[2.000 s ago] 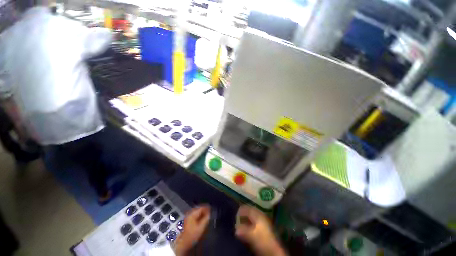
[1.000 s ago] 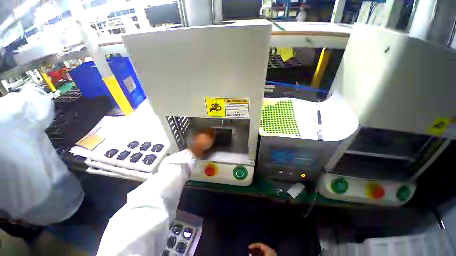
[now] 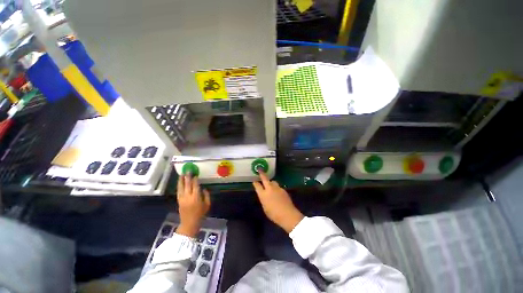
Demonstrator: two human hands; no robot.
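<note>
The left press tester [image 3: 172,46] stands in front of me with its bay open at the front. A dark test fixture [image 3: 226,126] sits inside the bay; I cannot tell whether a unit lies in it. My left hand [image 3: 192,201] has its fingertips on the left green button [image 3: 190,169]. My right hand [image 3: 276,201] touches the right green button [image 3: 260,166] with a fingertip. Both hands look empty. A red emergency stop [image 3: 224,169] lies between the buttons. The lap-side tray [image 3: 219,228] holds dark units, partly hidden by my left sleeve.
White bench trays [image 3: 117,178] with several black units stand left of the press. A grey box with a blue screen [image 3: 321,139] sits between the presses, with a green-dot sheet [image 3: 302,91] on top. The right press tester [image 3: 459,46] stands at right, above stacked blister trays [image 3: 459,246].
My left hand has come out of the press bay onto the left green button. My right hand has risen from the bottom edge onto the right green button. The view has tilted down.
</note>
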